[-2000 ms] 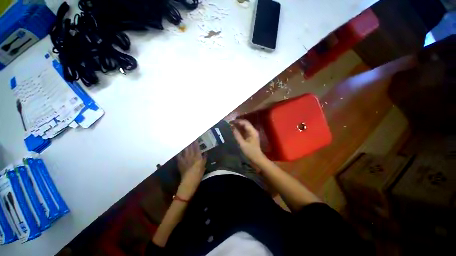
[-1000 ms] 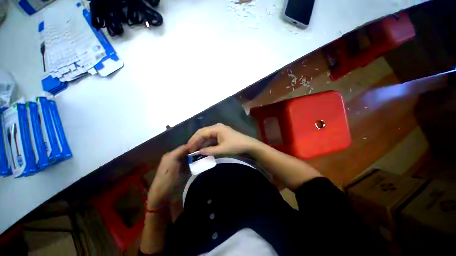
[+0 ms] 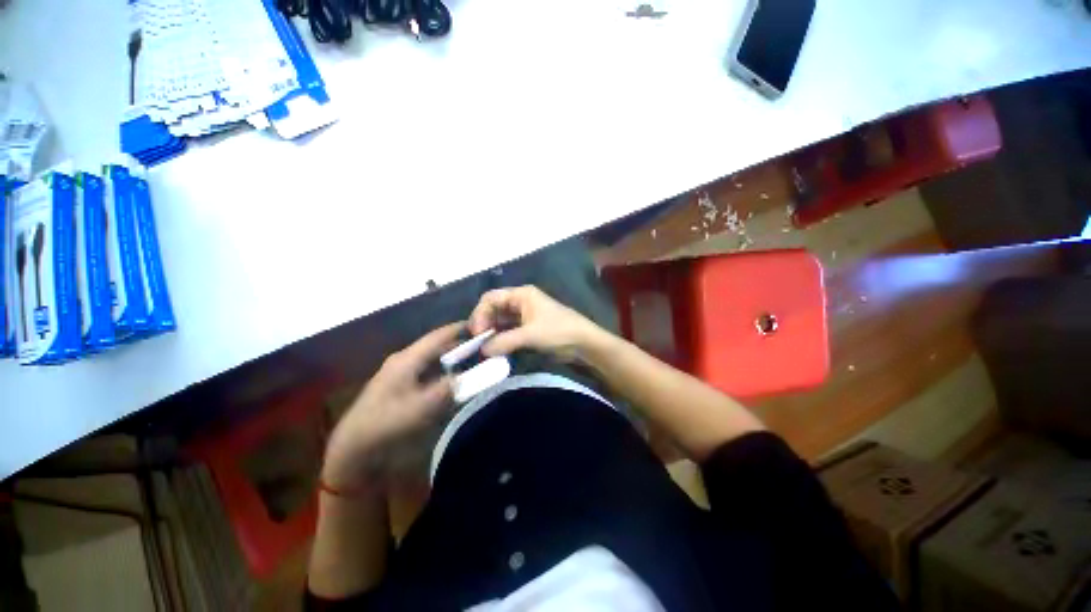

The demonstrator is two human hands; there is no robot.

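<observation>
A small retail box (image 3: 481,378) is between my hands over my lap, its white end flap open towards me. My left hand (image 3: 389,401), slightly blurred, is around the box's left side. My right hand (image 3: 526,323) has its thumb and fingers on the box's white end tabs. Most of the box is hidden by my hands, and its contents cannot be seen. Flat box blanks (image 3: 209,60) lie in a loose stack at the upper left. Packed boxes (image 3: 90,269) stand in a row at the far left. Black coiled cables (image 3: 359,14) show at the top edge.
A smartphone (image 3: 774,46) lies on the white table (image 3: 479,155) at the upper right. Red stools (image 3: 766,320) stand beside and below the table. Brown cartons (image 3: 897,490) are on the floor at the lower right. A crumpled clear bag (image 3: 22,132) is at the left edge.
My hands have come together around the box, and its white end flap now faces me. The view has shifted, so the table things sit higher in the picture.
</observation>
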